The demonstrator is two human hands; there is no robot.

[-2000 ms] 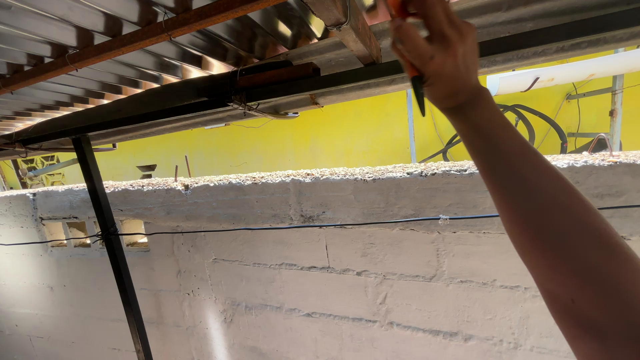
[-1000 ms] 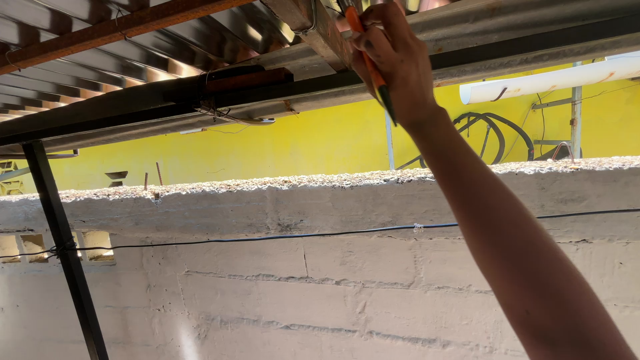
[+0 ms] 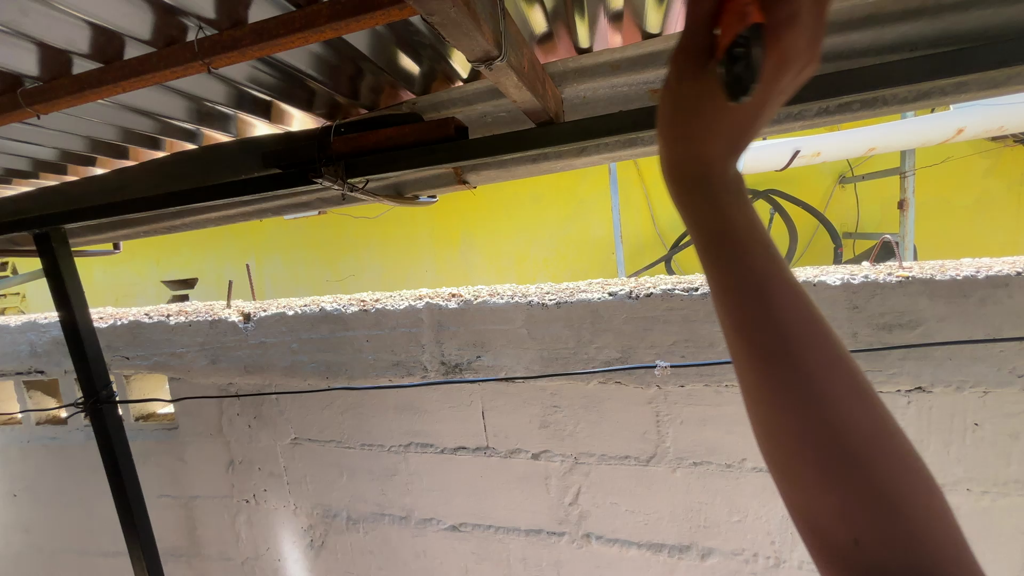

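Note:
My right hand [image 3: 748,72] is raised at the top edge, right of centre, with its fingers partly cut off by the frame. It is closed around an orange and black hand tool [image 3: 741,56], whose dark end faces me; the rest of the tool is hidden, so its kind cannot be told. Behind the hand run a dark metal roof beam [image 3: 584,136] and corrugated roofing sheets [image 3: 596,24]. Left of the hand, a brown rafter [image 3: 496,60] with wire around it meets the beam. My left hand is out of view.
A rough-topped block wall [image 3: 512,416] spans the view, with a dark cable [image 3: 448,382] strung in front. A slanted black metal post [image 3: 100,400] stands at left. Beyond are a yellow wall [image 3: 512,240], black hose [image 3: 800,212] and white pipe [image 3: 864,144].
My right hand has turned, still holding the tool. Its dark end pointed down and right a second ago and now faces me. The hand sits closer to the top edge.

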